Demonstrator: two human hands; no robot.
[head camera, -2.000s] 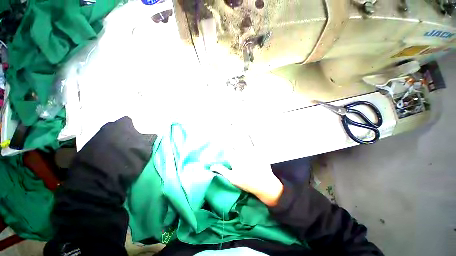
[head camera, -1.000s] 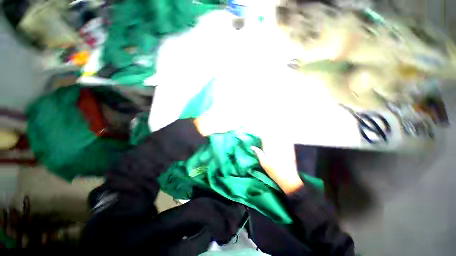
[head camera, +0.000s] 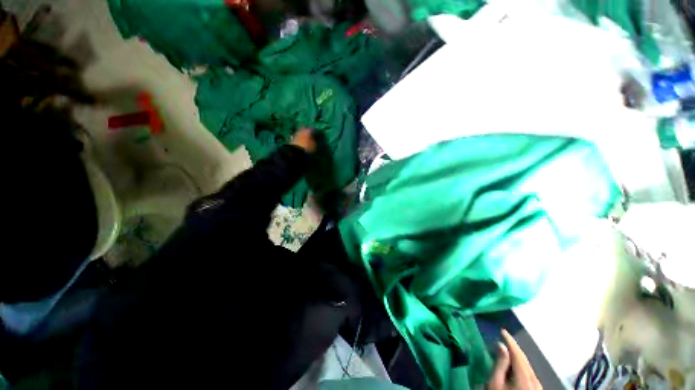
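A green garment piece (head camera: 457, 221) with a small yellow-green print lies over the white table's edge and hangs down in front of me; its right part is lost in glare. My left hand (head camera: 305, 140) is small and blurred, at a darker green garment pile (head camera: 267, 99) on the left; its fingers and any grip are unclear. My right hand (head camera: 516, 367) is partly cut off by the bottom edge, beside the hanging cloth, with fingertips apart and nothing visible between them.
The white table (head camera: 449, 91) is glaring. Black scissor handles (head camera: 593, 373) show at the bottom right, near part of the sewing machine (head camera: 648, 305). A blue-capped bottle (head camera: 672, 84) is at the right. Red scraps (head camera: 141, 118) lie on the floor at left.
The view has swung left. My left hand has moved from the bright work area to the darker pile. My right hand is now low, and the green garment lies spread between my hands.
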